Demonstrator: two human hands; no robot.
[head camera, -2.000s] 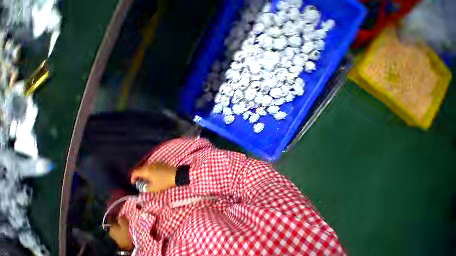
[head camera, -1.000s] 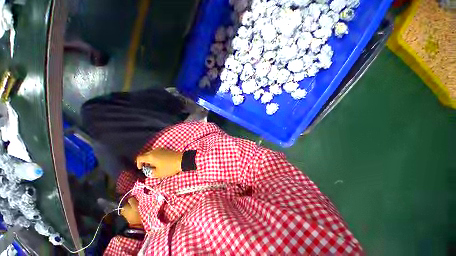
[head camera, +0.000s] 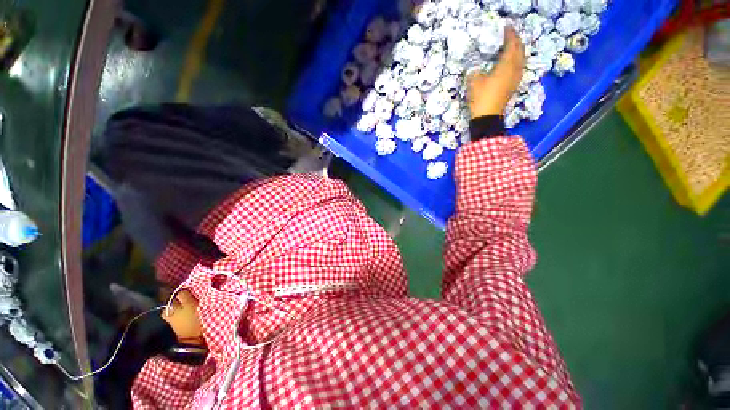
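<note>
White bumpy rosette-like parts lie heaped in a blue tray at the upper right. My right hand is over the heap, its fingers among the parts. Whether it grips one is unclear. My left hand is low at the left, by the smock front, partly hidden by the sleeve and a thin white cable. Its fingers are dim, and I cannot tell if they hold anything. A pale blurred object shows just left of it.
The dark green bench with its brown edge runs down the left. On it are a blue-tipped squeeze bottle and several grey-white parts. A yellow tray of small beige parts stands at the right. Dark-clothed legs are below the bench side.
My right hand has left the smock front, where it held a small white part, and reached up right into the blue tray. My left hand has stayed low at the left.
</note>
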